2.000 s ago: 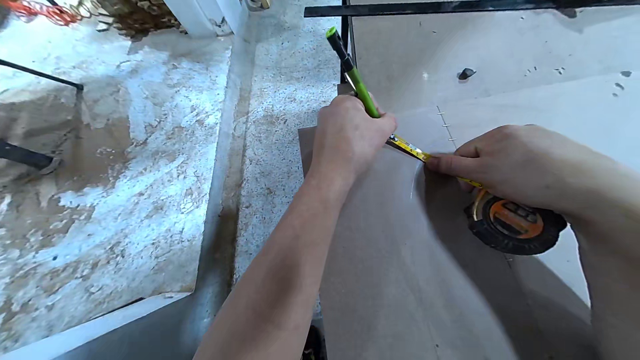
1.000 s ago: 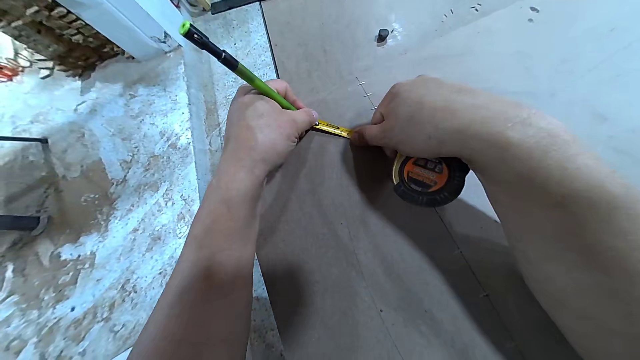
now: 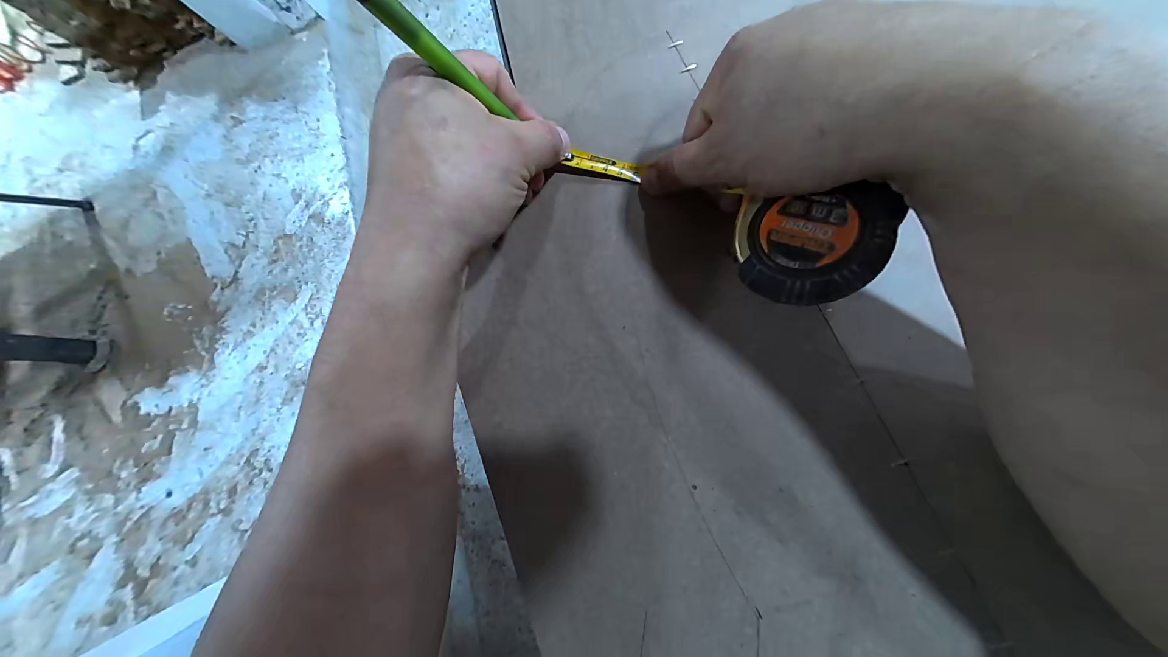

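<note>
My left hand (image 3: 465, 146) is closed around a green marking pencil (image 3: 433, 55), its fingers at the left end of the yellow tape measure blade (image 3: 602, 165). The pencil slants up to the left; its tip is hidden. With thumb and fingers my right hand (image 3: 730, 151) pinches the blade a little further right. Below that hand lies the tape measure's round black and orange case (image 3: 818, 242). Under both hands is a large flat grey-brown board (image 3: 593, 383), which bears thin drawn lines with short cross ticks.
Left of the board, a speckled pale strip (image 3: 488, 511) runs along its edge. Farther left is a floor surface smeared with white (image 3: 274, 246), with dark metal bars (image 3: 50, 349) over it. A brown clump of material (image 3: 137, 36) lies at the top left.
The view has moved closer over the board and the hands. Both hands keep hold of the pencil and the tape; the pencil's black upper end, seen earlier, is out of view.
</note>
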